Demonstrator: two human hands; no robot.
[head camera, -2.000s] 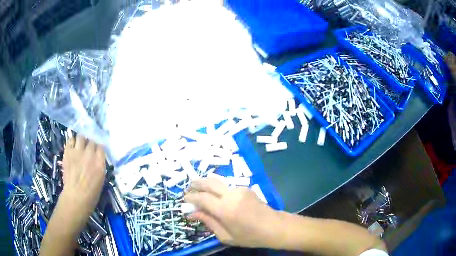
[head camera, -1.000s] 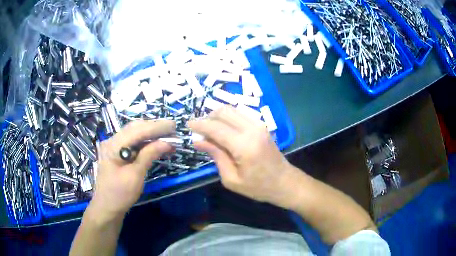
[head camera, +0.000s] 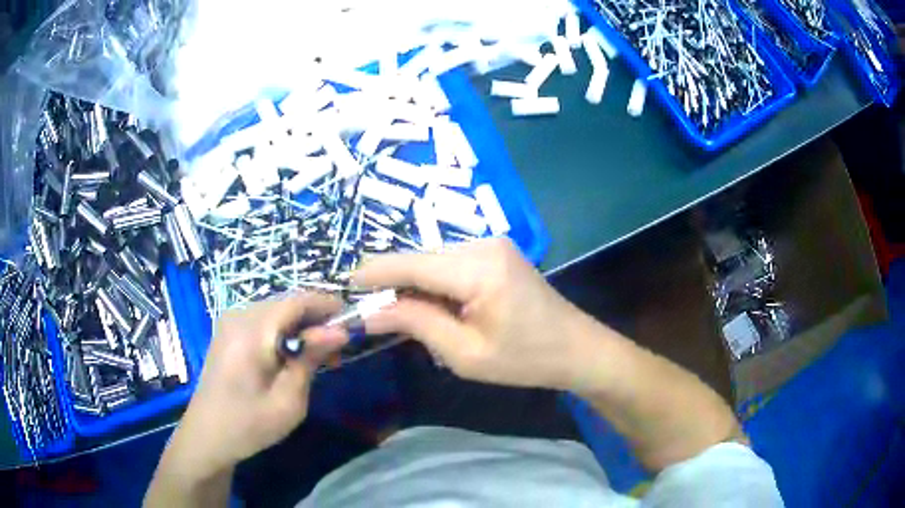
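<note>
My left hand (head camera: 260, 372) is closed around a metal tube (head camera: 292, 345), whose dark round end shows at the fist. My right hand (head camera: 476, 308) pinches a white plastic sleeve (head camera: 377, 304) between thumb and fingers. A thin pale stick (head camera: 342, 319) runs from the sleeve to my left fingertips. Both hands are bare and nearly touch, in front of the middle blue tray (head camera: 531, 233). That tray holds white sleeves (head camera: 385, 191) at the back and stemmed pieces (head camera: 263, 248) at the front.
Metal tubes (head camera: 119, 293) fill the tray at left, with a clear bag (head camera: 84, 50) behind. A glaring white mass (head camera: 298, 50) lies at the back. Trays of stemmed pieces (head camera: 695, 64) stand at right. An open cardboard box (head camera: 804, 248) is below the table edge.
My left hand has left the metal tubes and come beside my right. Since a second ago both hands have moved a little nearer the table's front edge, and the view has shifted slightly.
</note>
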